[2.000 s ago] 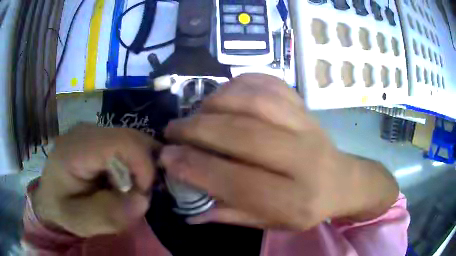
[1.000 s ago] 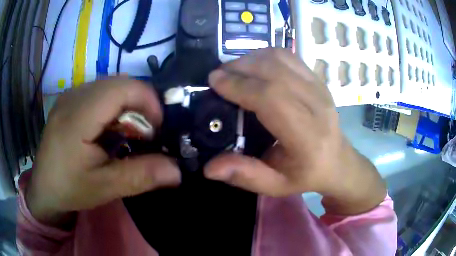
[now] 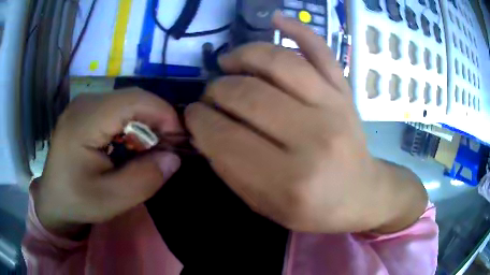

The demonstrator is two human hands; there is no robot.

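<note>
My left hand (image 3: 115, 156) is curled around a whitish connector (image 3: 141, 135) with red-orange wires, its open end facing up. My right hand (image 3: 285, 134) reaches across from the right, back of the hand up, its fingertips close to the left fingers. Thin dark wires (image 3: 176, 140) run between the two hands. What the right fingertips hold is hidden. The fixture and the black unit are hidden behind the right hand. The digital meter (image 3: 317, 19) shows partly beyond the right fingers, with its yellow button.
A foam tray (image 3: 370, 110) with tan cut-outs, the back row filled black, lies at the right. A coiled black cord (image 3: 187, 16) lies beyond the hands. Yellow tape (image 3: 119, 37) and blue tape (image 3: 146, 43) cross the bench at left. Stacked brown layered edges (image 3: 45, 80) stand far left.
My right hand has moved left and now covers the fixture and the unit that showed a second ago. Its fingertips are beside the left fingers. The view has shifted, so the bench things sit further right.
</note>
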